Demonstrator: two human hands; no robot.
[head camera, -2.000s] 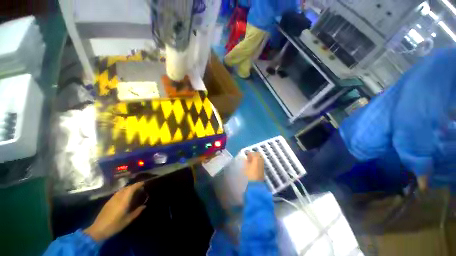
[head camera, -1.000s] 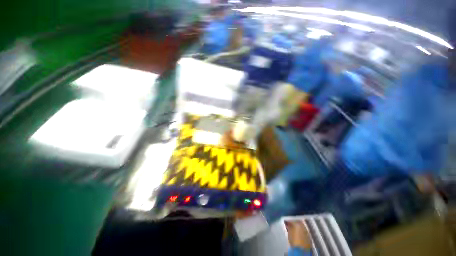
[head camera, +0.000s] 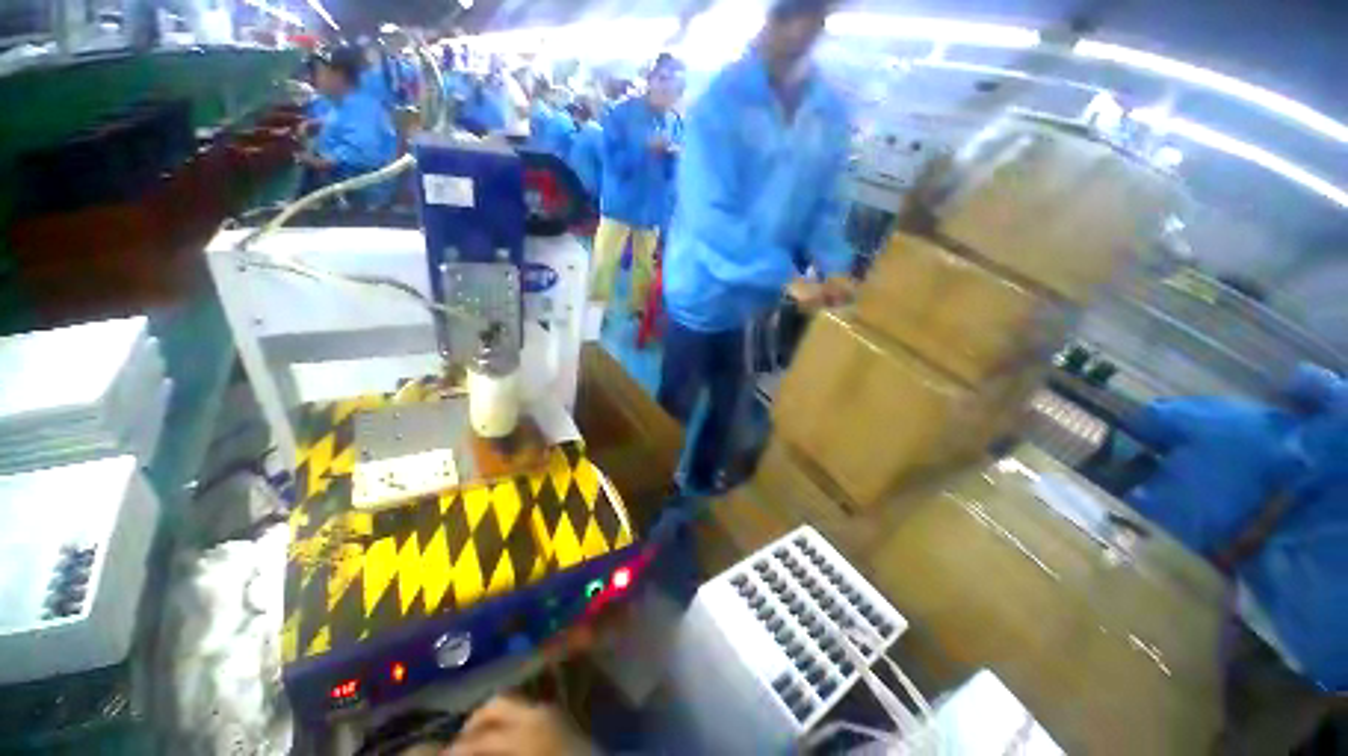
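Note:
One of my hands (head camera: 510, 727) is at the bottom edge, blurred and cut off, in front of the press; which hand it is and what it holds I cannot tell. A brownish blur lies above it, under the control panel (head camera: 458, 647). My other hand cannot be made out. The white part tray (head camera: 806, 620) at the lower right has rows of pockets with dark pieces. The press head (head camera: 473, 222) stands over its yellow-and-black base (head camera: 444, 554), with the cream nozzle (head camera: 492, 402) above the orange-brown fixture (head camera: 495, 455).
Stacked white foam trays (head camera: 74, 392) stand at left, with an open one (head camera: 59, 569) holding dark parts in front. Crumpled clear film (head camera: 229, 635) lies left of the press. A person (head camera: 754, 192) in blue stands beside stacked cardboard boxes (head camera: 872, 399). White cables (head camera: 887, 682) cross the tray's corner.
The view has swung and lifted, bringing in the press head, the standing person and stacked boxes. The hand seen at the part tray is no longer there; a hand shows at the bottom edge.

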